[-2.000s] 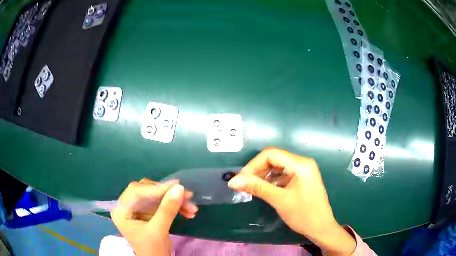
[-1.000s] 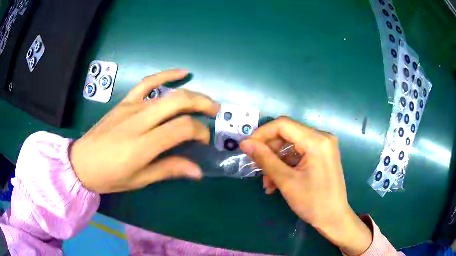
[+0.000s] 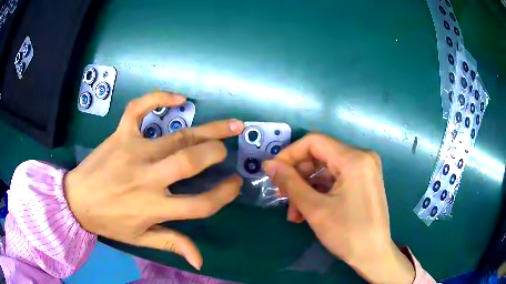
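Note:
A pale lilac camera lens cover plate (image 3: 265,133) lies flat on the green bench in front of me. A black ring (image 3: 252,165) is over its lower-left circle. My right hand (image 3: 338,194) has thumb and index fingertips pinched at the ring's right edge and covers the plate's lower-right corner. Clear glossy film (image 3: 266,191) shows below the plate and between the right fingers. My left hand (image 3: 161,172) is spread, its index fingertip at the plate's upper-left corner and another fingertip by its lower-left edge. Its fingers partly cover a second plate (image 3: 176,125).
A third plate (image 3: 97,90) lies at the left, beside a black tray (image 3: 47,89). One plate (image 3: 23,57) is in the tray. Overlapping clear strips with black rings (image 3: 455,133) lie at the right. My pink sleeve (image 3: 44,222) is at lower left.
My left hand left the film and came over beside the plate; its index now touches the corner. My right hand brought the ring from the film onto the lower-left circle.

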